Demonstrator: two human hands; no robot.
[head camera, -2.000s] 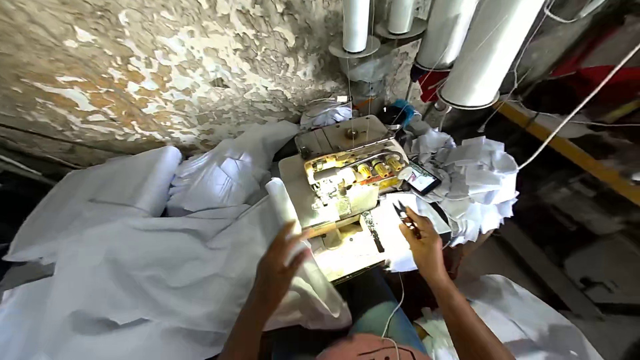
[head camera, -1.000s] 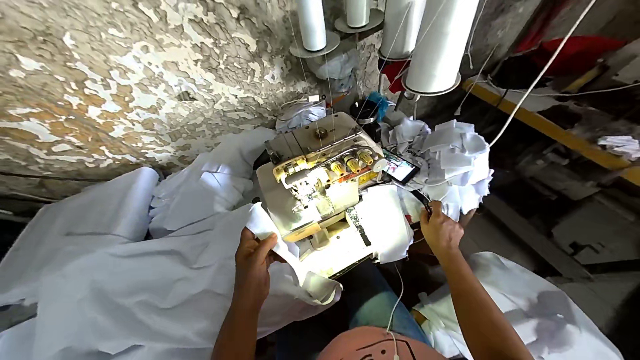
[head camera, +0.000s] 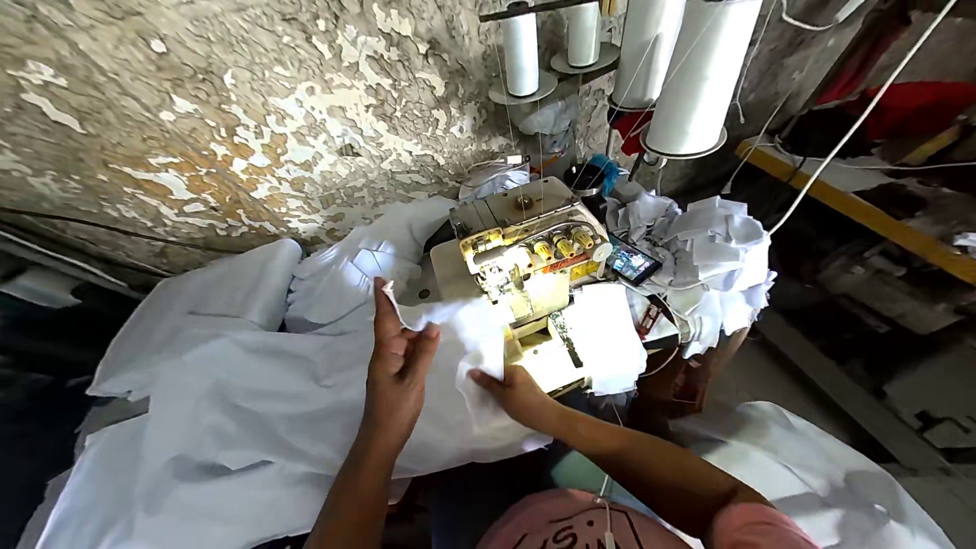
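Left of the overlock sewing machine (head camera: 534, 259), white fabric (head camera: 457, 335) is stretched between my hands. My left hand (head camera: 400, 358) pinches its upper left edge between thumb and fingers. My right hand (head camera: 511, 389) grips the fabric's lower right part, just in front of the machine bed. A separate white cloth piece (head camera: 606, 335) lies flat at the right of the needle area. The machine's lamp brightly lights its needle area, where detail is washed out.
A phone (head camera: 633, 259) with a lit screen rests beside the machine, near stacked white cloth pieces (head camera: 717, 252). Thread cones (head camera: 694, 76) stand behind. A large white fabric heap (head camera: 229, 412) covers the left side, below a peeling wall (head camera: 267, 114). More white fabric (head camera: 808, 465) lies lower right.
My right hand has moved left, from beside the cloth piece to the fabric at my left hand. The dark tool it held a second ago is no longer in it. My left hand has raised the fabric edge.
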